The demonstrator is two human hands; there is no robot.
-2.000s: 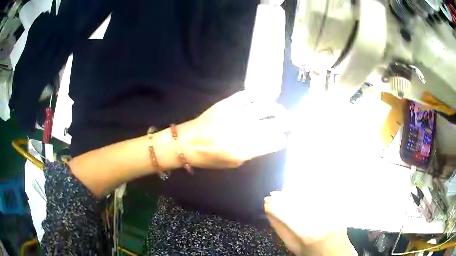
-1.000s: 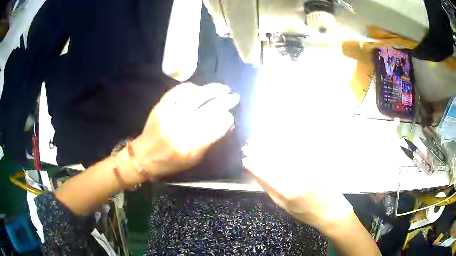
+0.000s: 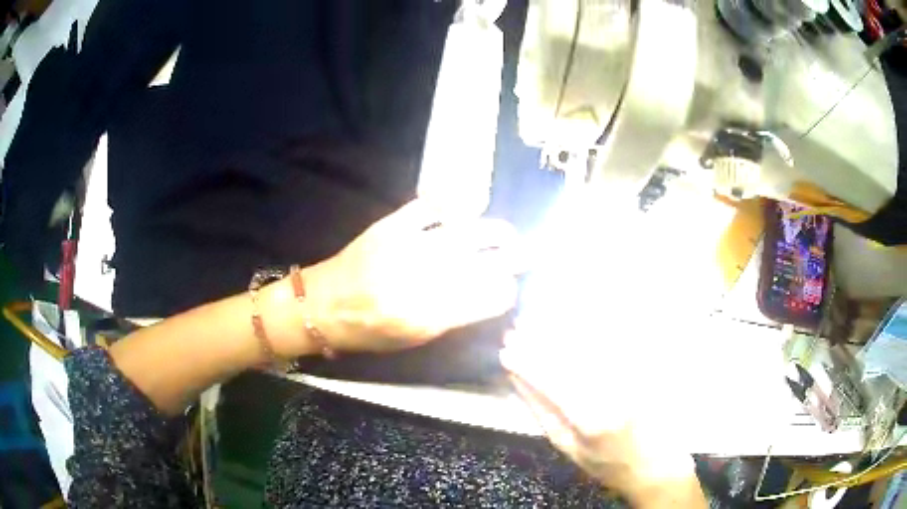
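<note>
A dark garment piece (image 3: 249, 169) covers the left of the table and reaches under both hands. My left hand (image 3: 428, 283) is on its right part, fingers bent together on the cloth beside the glare. My right hand (image 3: 597, 398) is at the table's front, its fingertips close to my left fingers at the cloth's edge; glare washes out most of it, and its grip cannot be told. The cream sewing machine head (image 3: 646, 89) stands above. Strong white glare hides the needle area. A long white bar (image 3: 462, 119) stands left of the head.
A smartphone (image 3: 798, 263) with a lit screen lies right of the glare. Small metal tools (image 3: 817, 393) lie below it. A ribbed knob (image 3: 736, 164) is on the machine. A red-handled tool (image 3: 67, 273) is at far left. The table's front edge (image 3: 398, 403) curves below the hands.
Over the last second the view has shifted, so machine, phone and hands sit lower in the picture and the machine head shows more. Both hands stay close together at the cloth.
</note>
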